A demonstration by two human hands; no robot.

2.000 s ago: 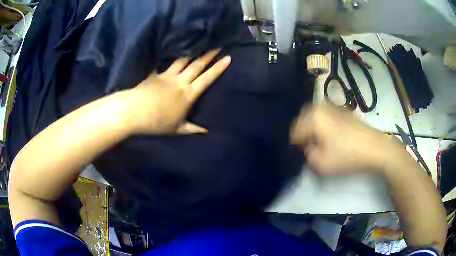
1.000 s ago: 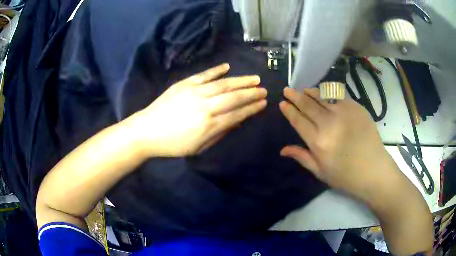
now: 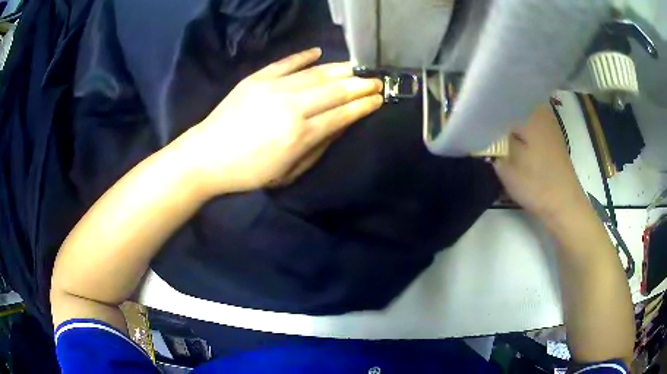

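Note:
A dark garment panel (image 3: 351, 241) lies over the table and reaches under the machine's presser foot (image 3: 393, 87). My left hand (image 3: 300, 120) lies flat on the cloth, fingers slightly apart, fingertips touching or just left of the foot. My right hand (image 3: 537, 164) is at the right edge of the cloth, partly behind the pale sewing machine head (image 3: 475, 80). Its fingers are hidden, so I cannot tell whether they hold anything.
A cream ribbed knob (image 3: 613, 72) is on the machine. Thread snips (image 3: 620, 248), a dark strip bundle (image 3: 623, 135), a brown-handled thin tool (image 3: 598, 135) and a dark, red-edged phone (image 3: 654, 257) lie right. The white table's front edge (image 3: 351, 332) curves before me.
My left hand has moved up and slightly left, to the foot. My right hand has moved right, behind the machine head. The cloth's near edge has moved away from me, baring the table's front.

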